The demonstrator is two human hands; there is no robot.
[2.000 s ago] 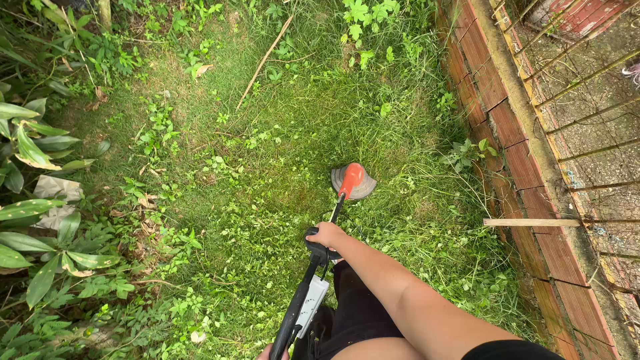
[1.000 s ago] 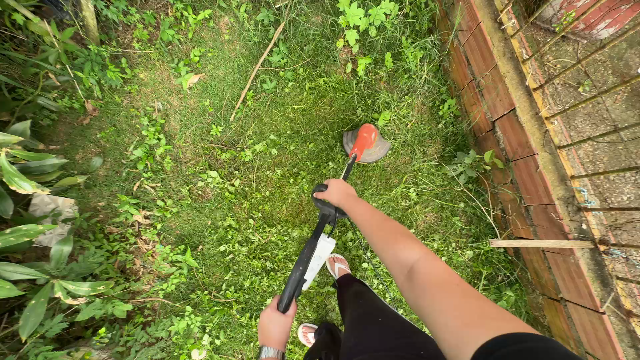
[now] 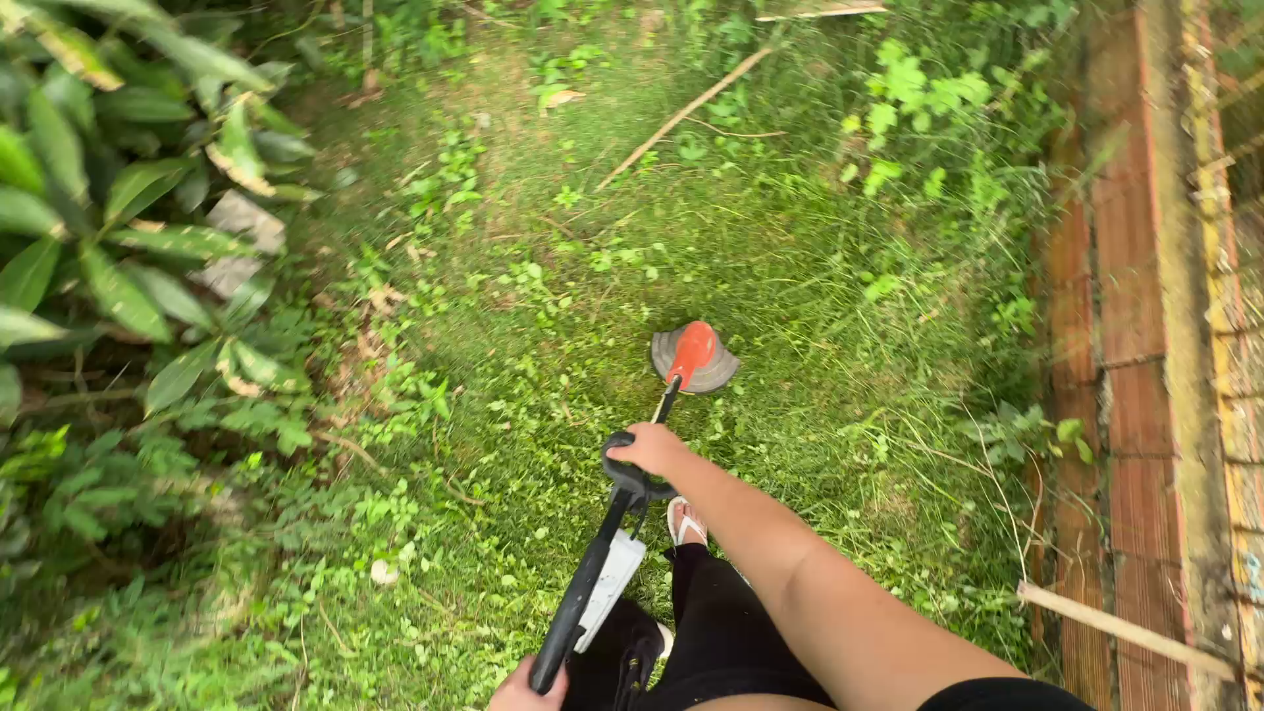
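Note:
A string trimmer with an orange head and a grey guard is held over low grass and weeds. Its black shaft slants down and left toward my body. My right hand is closed around the black loop handle partway along the shaft. At the bottom edge my left hand, partly cut off, grips the rear end of the black handle. A white box-like part is fixed alongside that handle. The cutting line cannot be made out.
A hollow-brick wall runs along the right, with a wooden stick jutting from it. Broad-leaved plants crowd the left. A long dry stick lies on the grass ahead. My foot in a white flip-flop stands below the loop handle.
Both hands have kept their hold on the trimmer. Its head has moved away from the brick wall, toward the left. The view has shifted as well.

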